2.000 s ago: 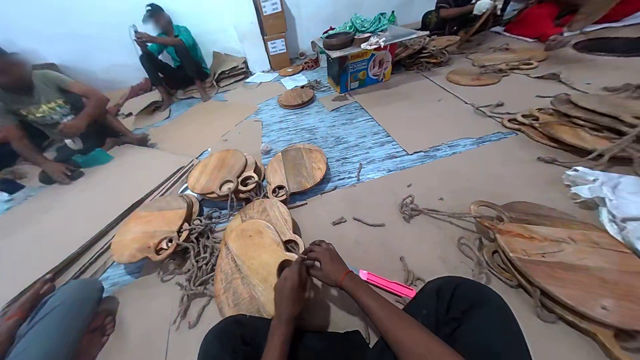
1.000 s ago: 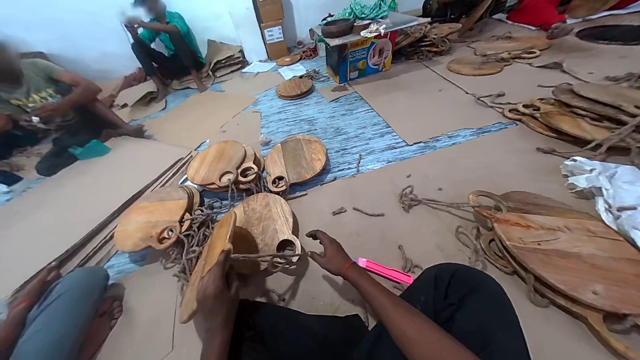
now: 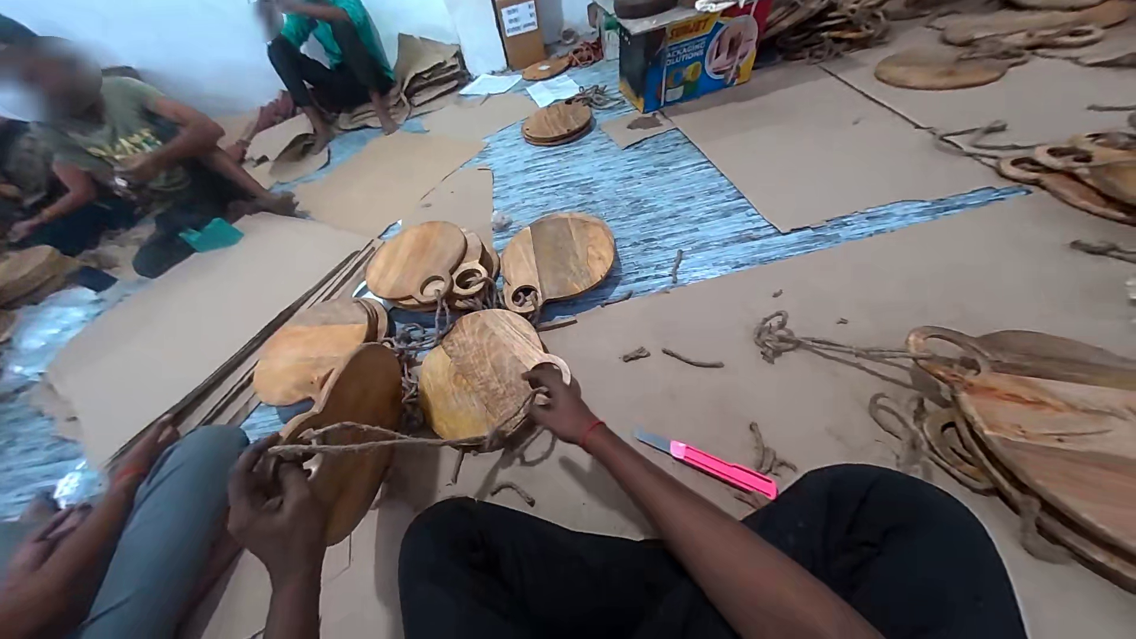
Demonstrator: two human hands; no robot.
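Observation:
My left hand grips the handle end of a round wooden board, which stands tilted on its edge. A twine cord runs from that handle across to my right hand, whose fingers pinch its far end. Beneath the cord, another round board lies flat, its ring handle beside my right fingers. More boards with twine lie close by: a stack at the left, a stack behind, and a two-tone board to its right.
A pink box cutter lies by my right knee, near twine scraps. Large boards with cords are stacked at the right. A co-worker's leg is close at the left; other people sit farther back. Cardboard sheets cover much of the floor.
The board in my left hand has swung outward to the left, away from the flat board. My right hand, open a second ago, has closed on the cord, which is now stretched between both hands.

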